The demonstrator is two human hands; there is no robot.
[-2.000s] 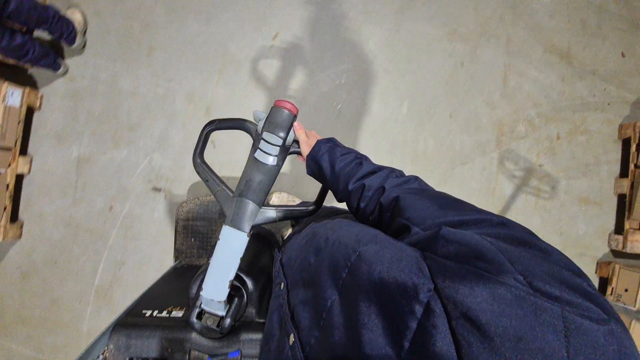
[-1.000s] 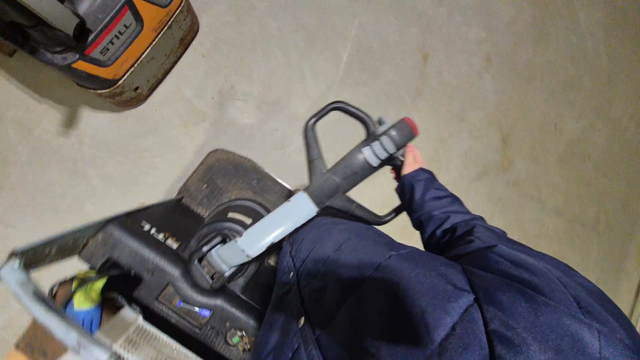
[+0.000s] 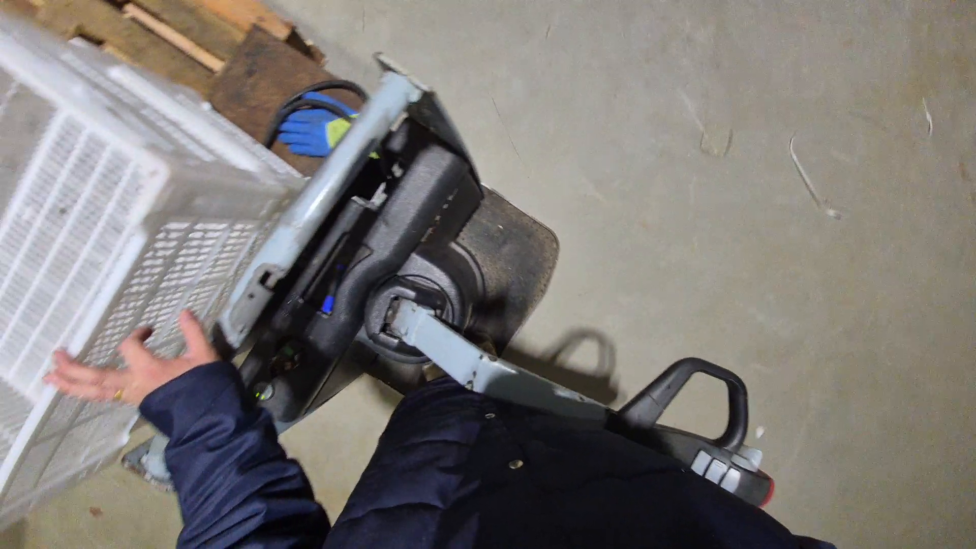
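My left hand (image 3: 137, 370), a ring on one finger, lies with spread fingers against the side of a white slatted plastic crate (image 3: 175, 282) at the left. From the black and grey body of a STILL pallet truck (image 3: 412, 221), the grey tiller arm (image 3: 496, 377) runs right past the front of my dark quilted jacket. The tiller head with its black loop handle (image 3: 736, 404), grey buttons and red end is at the lower right. My right hand is not in view; the jacket may hide it.
A blue and yellow work glove (image 3: 309, 130) and a black cable (image 3: 286, 114) lie on a brown board (image 3: 263, 72) behind the truck's grey frame (image 3: 328, 198). Wooden pallet boards (image 3: 175, 34) show at the upper left. Concrete floor (image 3: 724, 191) spreads to the right.
My left hand has come into view at the crate. My right hand, on the tiller head in both earlier frames, is out of sight. The view has swung, bringing in the crate.
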